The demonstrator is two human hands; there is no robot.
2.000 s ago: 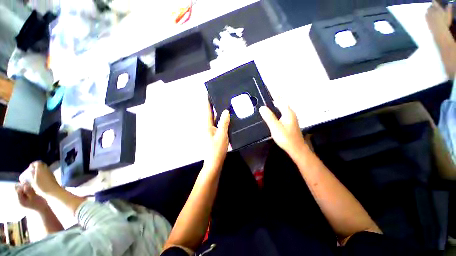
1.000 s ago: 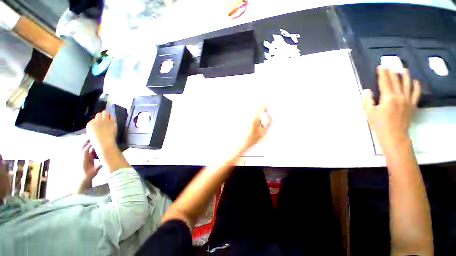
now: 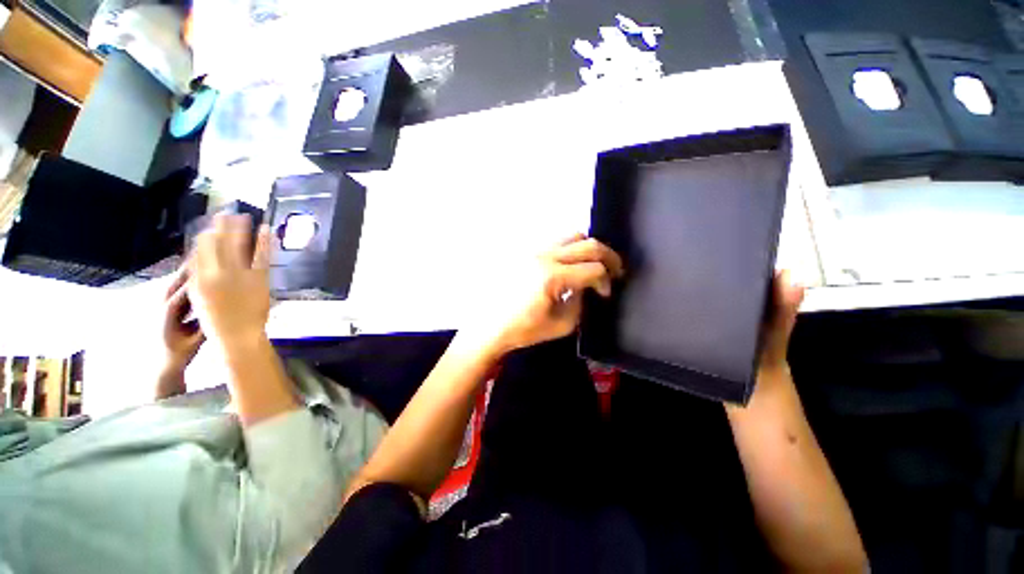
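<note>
An open black box base (image 3: 702, 258) is held up and tilted towards me over the table's front edge. Its inside shows and looks empty. My left hand (image 3: 561, 292) grips its left wall, with the fingertips over the rim. My right hand (image 3: 783, 325) holds its right side, with the fingers partly hidden behind the wall. A pile of white charging cables (image 3: 620, 56) lies on the dark strip at the back.
Packed black boxes with white devices stand at the right (image 3: 879, 95) and at the left (image 3: 348, 112); another (image 3: 305, 235) is beside the neighbour's hand (image 3: 228, 280). A large black container (image 3: 84, 219) is at the far left. A teal ring (image 3: 193, 110) lies at the back left.
The box base has come from the back of the table into my two hands. My right hand has left the packed boxes at the right, where the earlier held box went.
</note>
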